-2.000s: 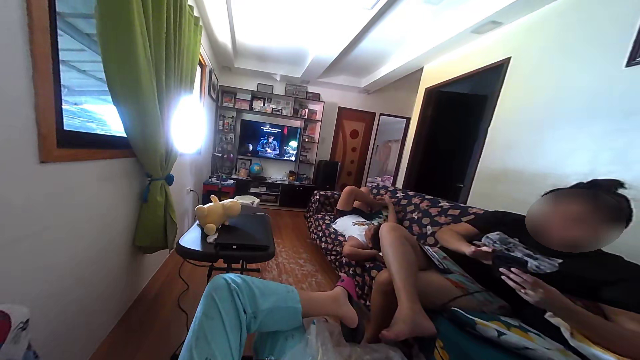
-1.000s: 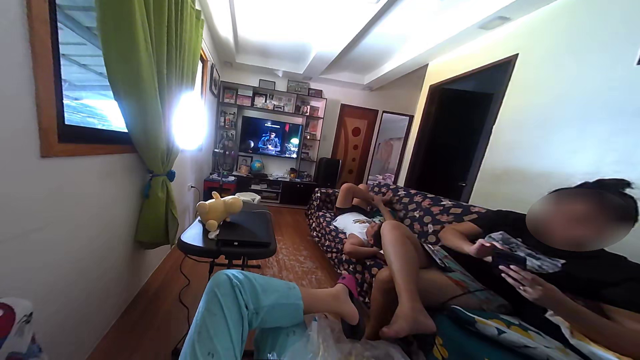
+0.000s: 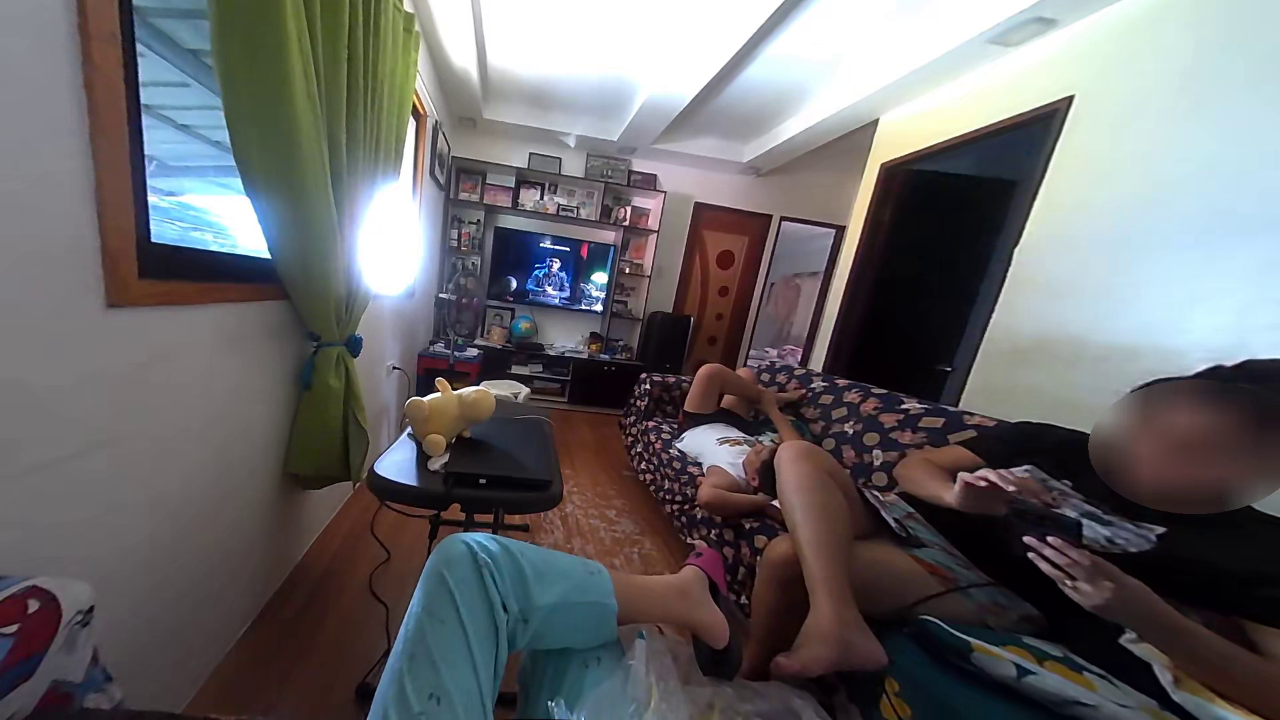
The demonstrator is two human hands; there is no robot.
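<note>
Neither my left hand nor my right hand shows in the head view. My bent leg in light blue trousers [image 3: 500, 600] fills the lower middle, its foot in a dark sandal with a pink strap [image 3: 708, 565]. Clear plastic [image 3: 650, 680] lies at the bottom edge beside the leg. Beyond my knee, a yellow plush toy [image 3: 450, 412] and a closed black laptop [image 3: 500, 455] rest on a small black table [image 3: 400, 485]. At right, another person in a black top holds a dark phone [image 3: 1045, 522] with both hands.
A second person lies along the floral-covered sofa [image 3: 850, 420]. A lit television [image 3: 552, 270] stands in a shelf unit with framed pictures. A green curtain [image 3: 320, 220] hangs at left by the window. A black cable [image 3: 375, 570] runs down from the table to the wooden floor [image 3: 610, 490].
</note>
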